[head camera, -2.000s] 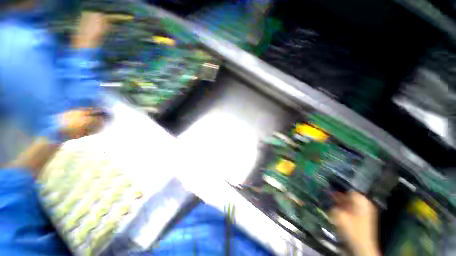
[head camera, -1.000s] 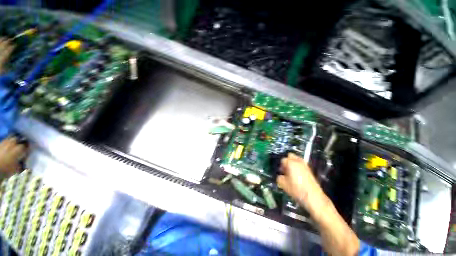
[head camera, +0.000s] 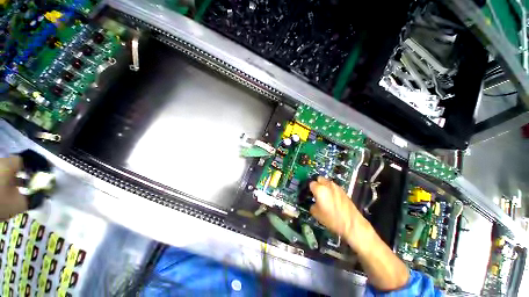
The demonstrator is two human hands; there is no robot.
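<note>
A green circuit board [head camera: 304, 165] with yellow blocks sits in a black carrier [head camera: 255, 168] right of centre. My right hand [head camera: 342, 214] reaches in from the lower right. Its dark-covered fingertips are together on the board's lower middle; whether they hold a part is hidden. My left hand [head camera: 14, 185] is cut off by the left edge and blurred. Its black-covered fingertips pinch a small pale-yellow and white component, above the white tray [head camera: 95, 223] with rows of yellow-and-dark parts [head camera: 55, 261].
More boards lie on the conveyor at the upper left [head camera: 69, 69] and right [head camera: 426, 220]. A bare metal plate [head camera: 185, 133] lies between carriers. Metal rails [head camera: 191, 43] edge the line. Beyond are a bin of small black parts [head camera: 272, 46] and a black bin of silver-white strips [head camera: 420, 69].
The view has shifted and sharpened. My left hand shows farther into the picture, now with the component visible in its fingertips. My right hand stays at the same board, slightly lower and left on it.
</note>
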